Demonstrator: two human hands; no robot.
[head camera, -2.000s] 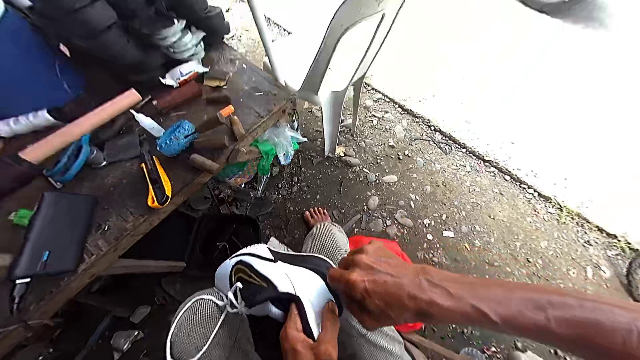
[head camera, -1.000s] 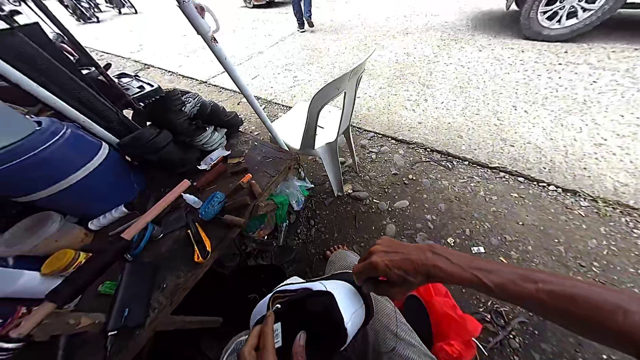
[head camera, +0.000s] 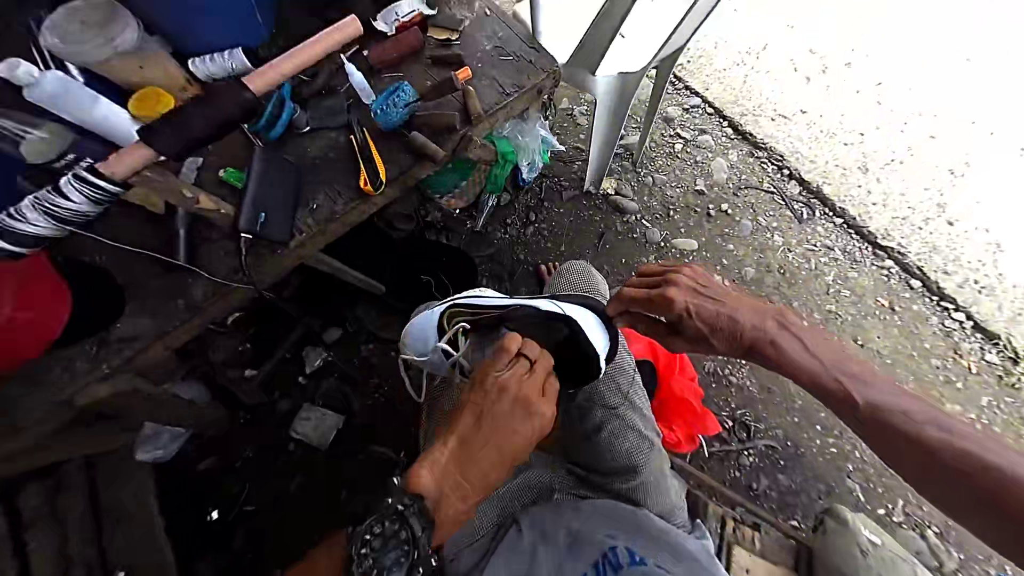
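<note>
A white and black laced shoe (head camera: 588, 320) rests across my knees, its opening facing up. My left hand (head camera: 512, 384), with a ring and a wristwatch, reaches into the opening, fingers bent; the fingertips are hidden, so its grip is unclear. At the right end of the shoe, my right hand (head camera: 680, 308) has its thumb and fingers closed at the black edge; any small item between them is too small to tell. White laces (head camera: 454, 348) hang loose at the left end.
Left, a wooden table (head camera: 512, 72) holds a yellow utility knife (head camera: 368, 164), a black power bank (head camera: 270, 192), a white glue bottle (head camera: 358, 80) and a thread-wrapped stick (head camera: 304, 56). A plastic chair (head camera: 612, 104) stands ahead. Red cloth (head camera: 680, 400) lies beside my knee.
The shoe has turned so its opening faces up. My left hand has moved from its near side into the opening. The view has swung up and back down.
</note>
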